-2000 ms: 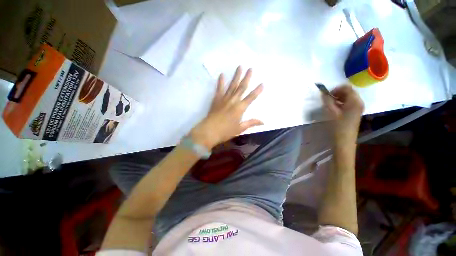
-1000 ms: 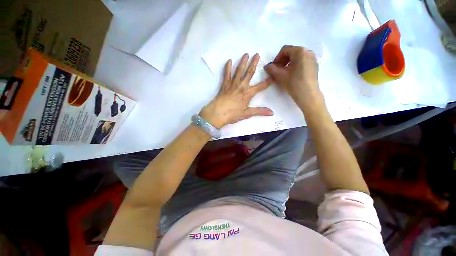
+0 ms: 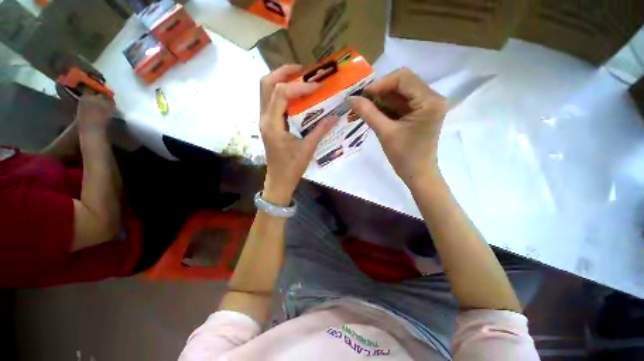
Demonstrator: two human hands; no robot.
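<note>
An orange-topped retail box (image 3: 339,80) with white and black printed sides and a black handle is held up over the front edge of the white-covered table. My left hand (image 3: 286,130) grips the box from its left side, fingers over the orange top and thumb on the printed side. My right hand (image 3: 406,116) is at the box's right upper edge, thumb and forefinger pinched against the printed side. Something thin and dark shows near the right fingertips, too small to name. Any sticker there cannot be made out.
Brown cartons (image 3: 452,21) stand along the back. Several orange-topped boxes (image 3: 169,35) are stacked at the back left. A person in a red sleeve (image 3: 42,218) works at the left with an orange item. A small yellow thing (image 3: 162,101) and the white table sheet (image 3: 494,169) also show.
The view has swung left. My left hand has left the sheet and taken hold of the box. My right hand has moved from the sheet to the box. The tape dispenser is out of view.
</note>
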